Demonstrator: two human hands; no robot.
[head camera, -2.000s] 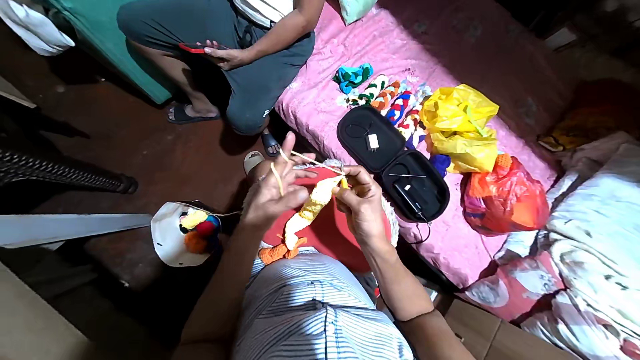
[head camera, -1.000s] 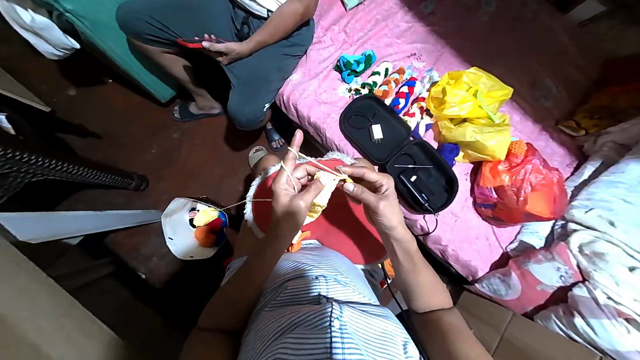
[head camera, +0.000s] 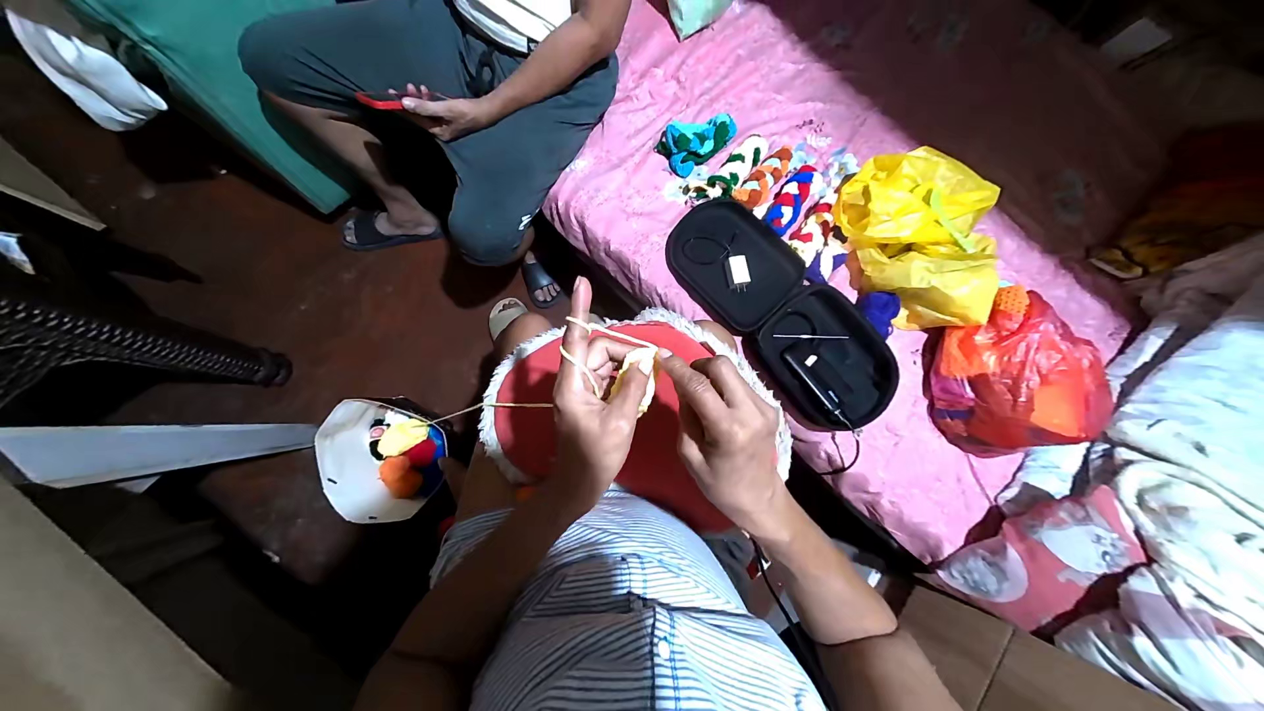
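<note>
My left hand pinches a piece of pale yellow crochet work, and yellow yarn loops around its raised index finger. Close on the right, my right hand has its thumb and index finger together at the edge of the piece; a crochet hook between them is too small to make out. Both hands are above a red cushion with white fluffy trim on my lap. The yarn strand runs left to a white container holding yellow, orange, red and blue yarn balls.
On the pink-covered bed lie an open black case with a charger and cable, braided colourful crochet pieces, a yellow plastic bag and a red plastic bag. A seated person holds a red phone-like object. Cardboard lies lower right.
The yellow piece hung down long from my hands two seconds ago; now it is bunched within my left fingers. My left index finger points up more.
</note>
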